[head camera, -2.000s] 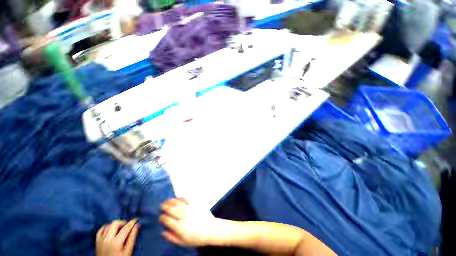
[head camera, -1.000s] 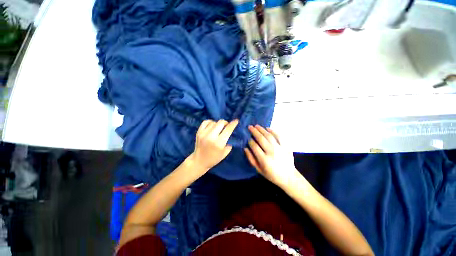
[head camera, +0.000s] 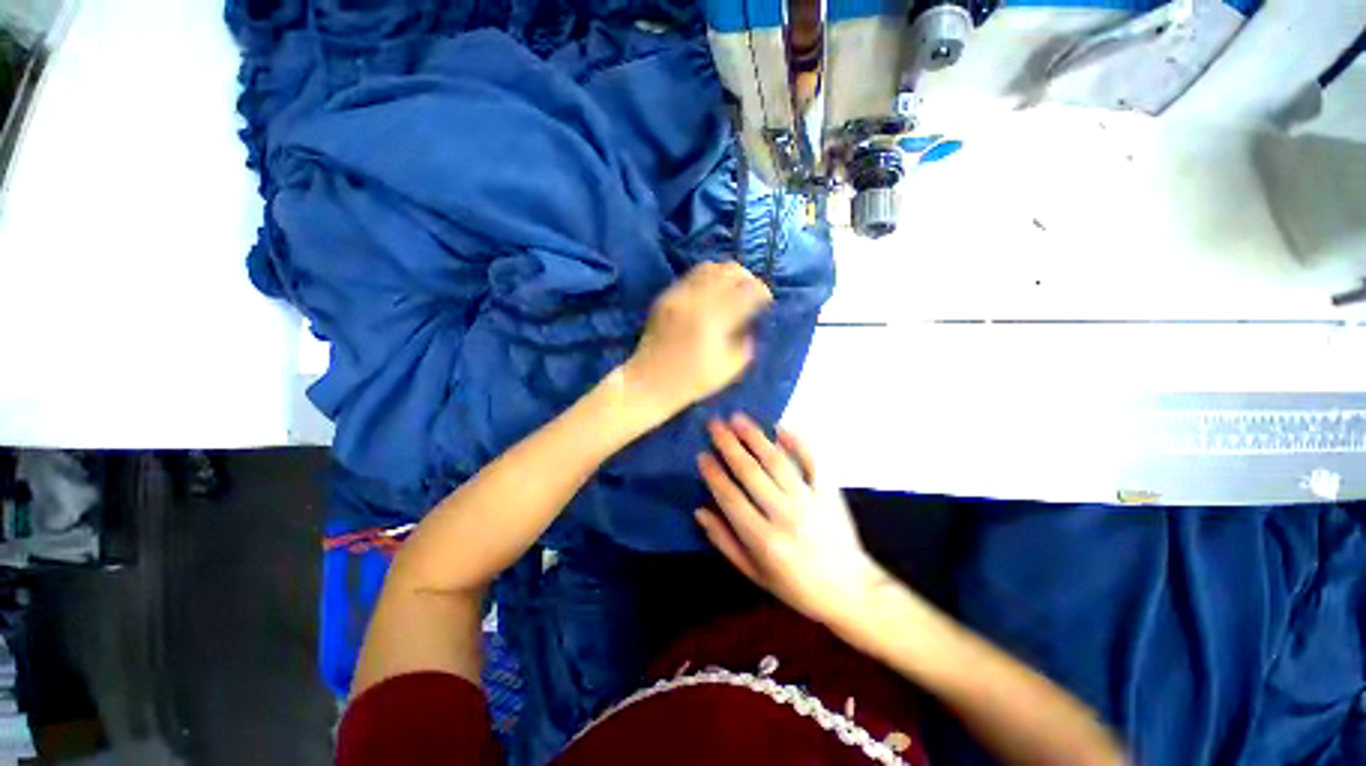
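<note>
The blue garment piece (head camera: 465, 195) lies crumpled on the table, its gathered part running up to the presser foot and needle (head camera: 814, 187). My left hand (head camera: 707, 332) is closed on the blue cloth just below the needle, slightly blurred; its fingertips are partly hidden. My right hand (head camera: 772, 501) lies on the cloth at the table's front edge, palm down, fingers slightly apart, gripping nothing. The sewing machine head (head camera: 869, 68) stands above the cloth. A ribbed black-and-silver knob (head camera: 876, 195) is just right of the needle.
A ruler strip (head camera: 1251, 434) runs along the table's front edge at the right. More dark-blue cloth (head camera: 1169, 614) hangs below the table at the right. A blue crate (head camera: 352, 606) stands below at the left. Small blue pieces (head camera: 932, 148) lie right of the knob.
My left hand has moved up and right toward the needle and closed on the cloth. My right hand has moved slightly down and left. The view has shifted nearer to the machine head.
</note>
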